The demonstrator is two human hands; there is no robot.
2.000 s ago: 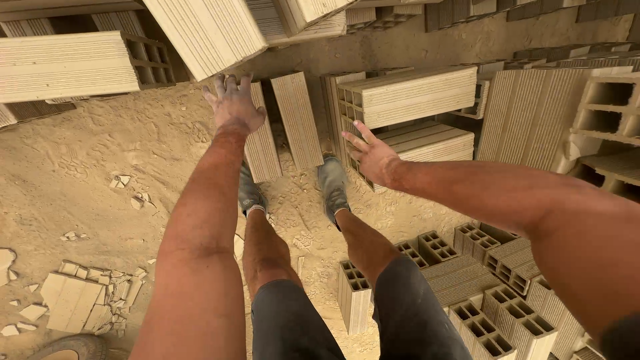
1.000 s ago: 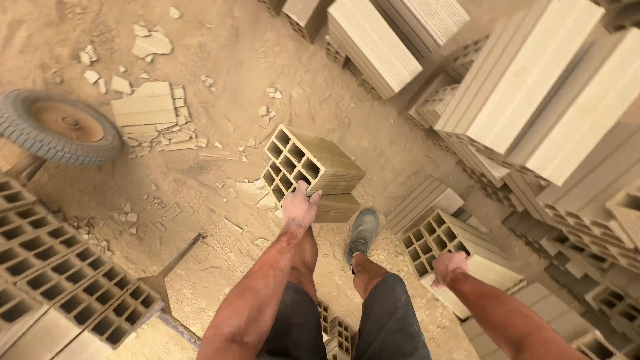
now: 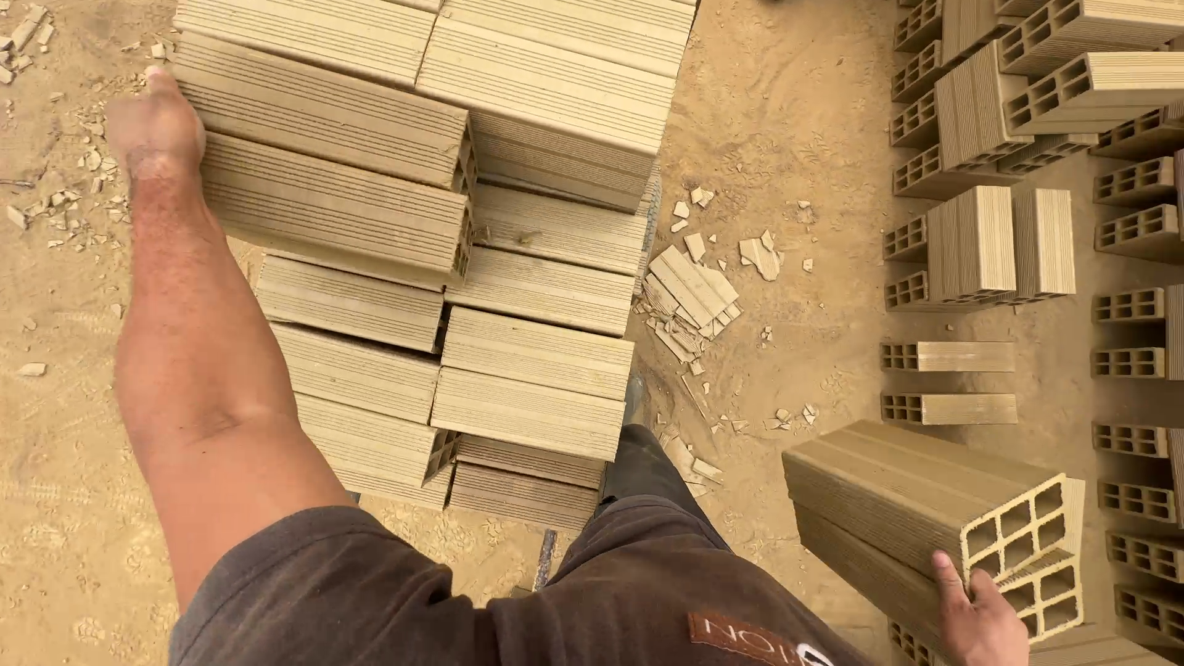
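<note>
My left hand [image 3: 159, 129] is at the left end of a pair of ribbed hollow clay bricks [image 3: 333, 196] on top of a brick stack [image 3: 532, 407]. Its fingers are curled against that end, their tips hidden. My right hand [image 3: 982, 615], at the lower right, grips a second pair of hollow clay bricks [image 3: 911, 490] by the open-celled end, thumb on the outer wall. This pair is tilted, held away from the stack, its cells facing right.
Rows of hollow bricks [image 3: 971, 240] stand on the sandy ground at the right. Broken brick pieces [image 3: 694, 291] lie between them and the stack; more shards [image 3: 65, 208] are at the far left. Part of a tyre [image 3: 651, 217] shows beside the stack.
The view has swung round to the brick stack. My left hand has brought its brick pair onto the stack. My right hand, at a brick's end one second ago, now holds a pair raised.
</note>
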